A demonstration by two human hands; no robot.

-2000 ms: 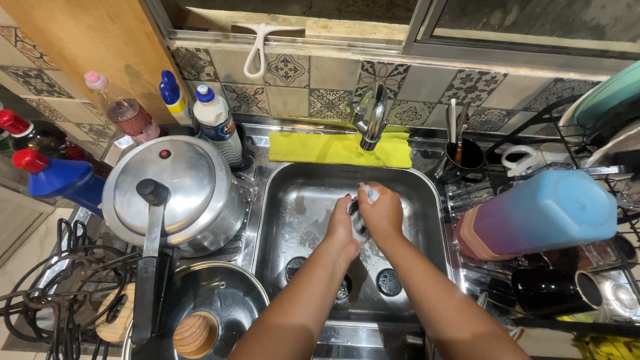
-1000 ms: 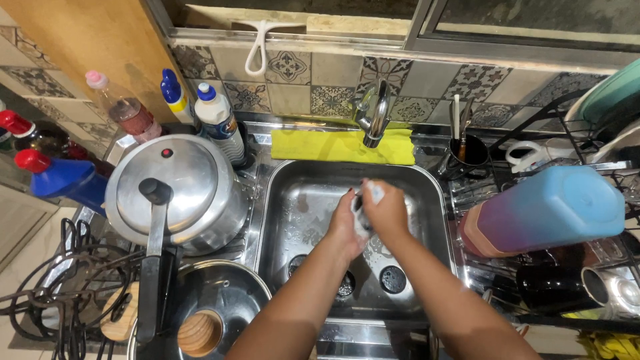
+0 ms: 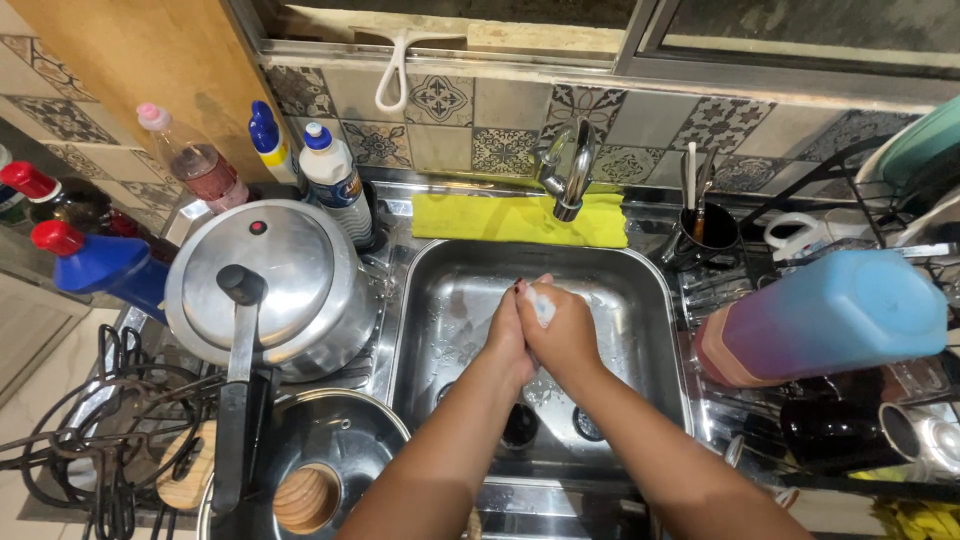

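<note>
Above the steel sink basin (image 3: 465, 300), my left hand (image 3: 509, 330) and my right hand (image 3: 564, 326) are pressed together, fingers wrapped round each other. White foam (image 3: 540, 306) lies on the back of my right hand near the thumb. Whether anything is between the palms is hidden. The chrome faucet (image 3: 574, 176) stands behind my hands, over a yellow cloth (image 3: 517, 221) spread along the sink's back edge. Round dark drain fittings (image 3: 519, 426) show at the basin's bottom.
A pressure cooker (image 3: 262, 285), a glass-lidded pot (image 3: 337, 427) and a detergent bottle (image 3: 337, 184) stand left. On the right are a blue and purple container (image 3: 825, 319), a black cup with utensils (image 3: 705, 236) and a dish rack (image 3: 840, 165). A squeegee (image 3: 397, 71) hangs behind.
My hands have shifted against each other and now sit closer together. A small greyish patch visible between them earlier is out of sight.
</note>
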